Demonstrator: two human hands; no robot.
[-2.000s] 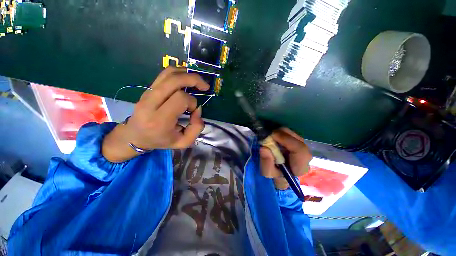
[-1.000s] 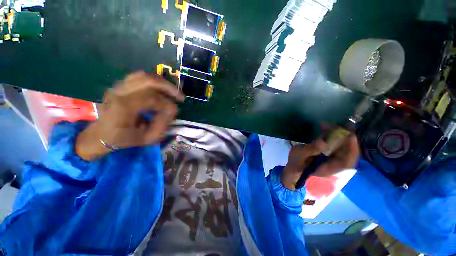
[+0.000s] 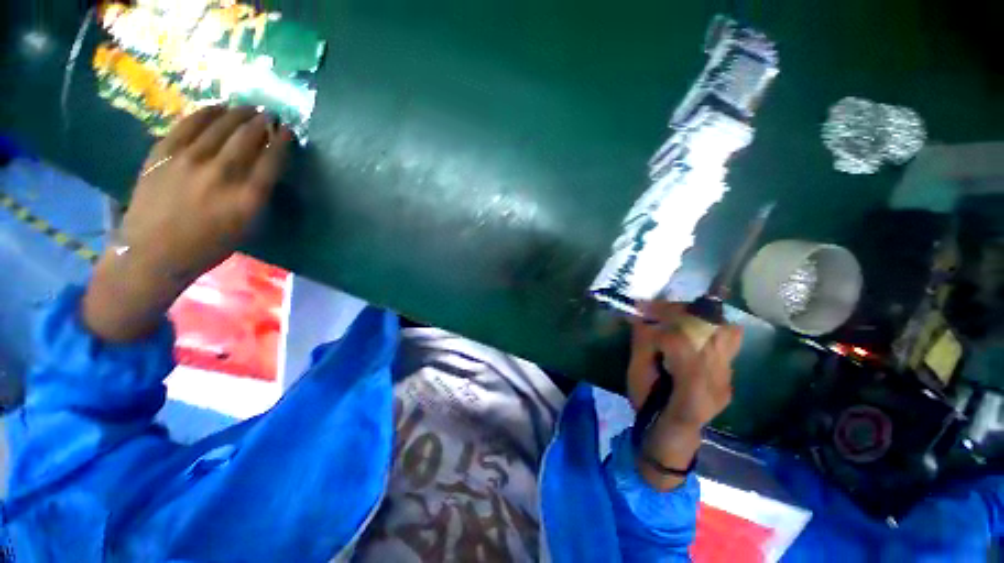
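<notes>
My left hand [image 3: 204,181] is at the lower edge of the batch of boards [image 3: 288,46], a bright cluster of green, white and yellow-orange pieces at the upper left. Its fingertips overlap the boards; blur hides whether they grip one. My right hand [image 3: 694,368] is closed round the cream grip of the soldering iron [image 3: 744,251], whose thin tip points up and right. Its fingers are at the lower end of the stack of LCD modules [image 3: 677,214], a long overlapping white-edged row. Whether they touch the stack is unclear.
The round tip-cleaning cup [image 3: 760,280] stands right of the iron. A silvery clump [image 3: 870,134] lies behind it. A black fan [image 3: 862,432] and a unit with a red light [image 3: 854,351] are at the lower right. Red-and-white sheets [image 3: 233,319] line the front edge.
My left hand has moved left to the batch of boards. My right hand has moved with the iron from beside the fan to the stack's lower end. The view has shifted; the row of screens is out of view.
</notes>
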